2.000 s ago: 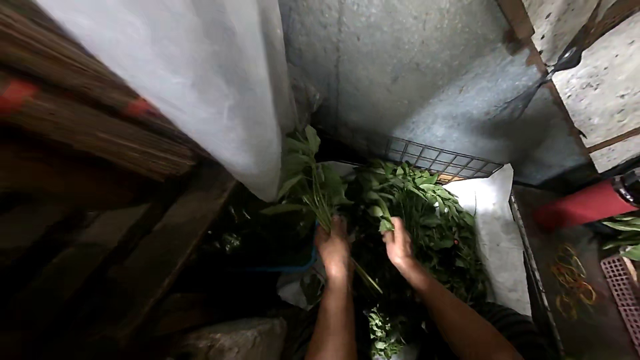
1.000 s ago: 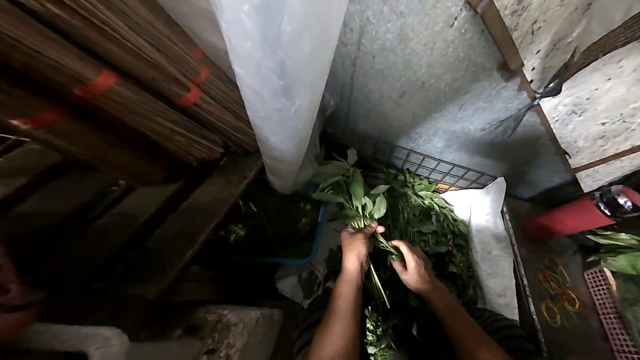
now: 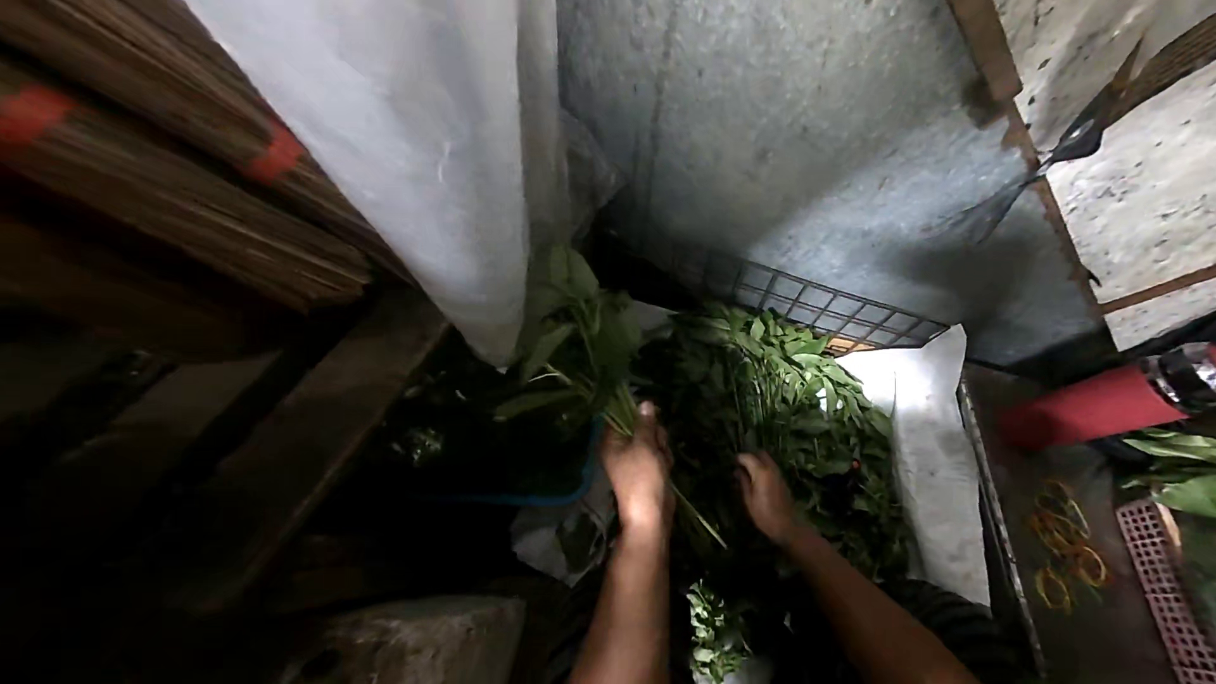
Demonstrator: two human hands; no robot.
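Observation:
My left hand [image 3: 638, 467] is closed around a bunch of leafy green stems [image 3: 594, 351]; the leaves point up and away, and the bare stem ends stick out below the fist. My right hand [image 3: 766, 494] is at the near left edge of a heap of leafy greens [image 3: 798, 389], with its fingers curled at the stems. Whether it grips any of them is too dark to tell. The heap lies against a white sheet [image 3: 936, 456] in front of a black wire grid [image 3: 826, 309].
White plastic sheeting [image 3: 446, 171] hangs just beyond the left hand. A blue-rimmed container [image 3: 532, 498] lies to its left, beside wooden slats [image 3: 313, 446]. At right are a red cylinder [image 3: 1088, 407], rubber bands [image 3: 1069, 546] and a pink plastic basket [image 3: 1164, 589]. Sheet metal [image 3: 807, 133] stands behind.
One second ago my hands were close together at the bunch. Now they are apart: the left holds the bunch farther left, and the right is over at the heap.

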